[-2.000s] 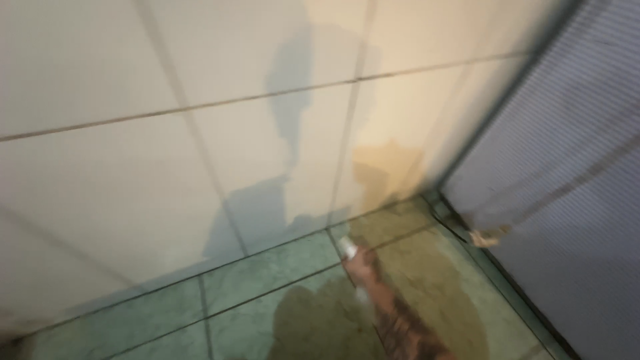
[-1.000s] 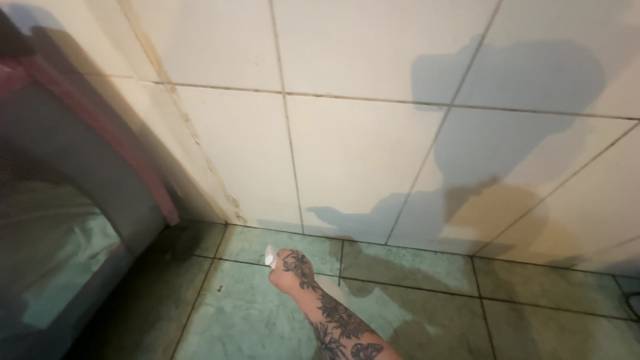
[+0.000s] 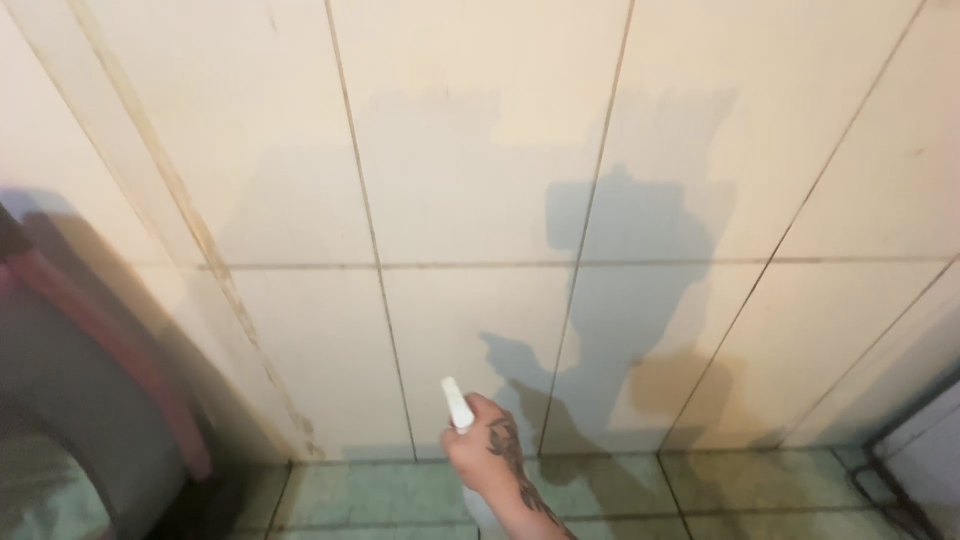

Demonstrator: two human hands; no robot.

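My right hand, with a tattooed wrist and forearm, reaches in from the bottom. Its fingers are closed around what looks like a white spray bottle. The narrow white head sticks out above the fist and points up and slightly left. Part of a pale body shows below the hand; the rest is hidden by the hand and forearm. The bottle is in front of the lower part of a cream tiled wall, just above the line where the wall meets the green floor tiles. My left hand is not in view.
At the left stands a grey object with a pinkish-red edge, partly cut off. A stained corner seam runs down the wall. A pale panel with a dark edge and a dark, cord-like loop are at the lower right. Shadows fall across the tiles.
A second ago my right hand was low over the floor tiles; now it is raised in front of the lower wall, still holding the white object. The view has shifted markedly.
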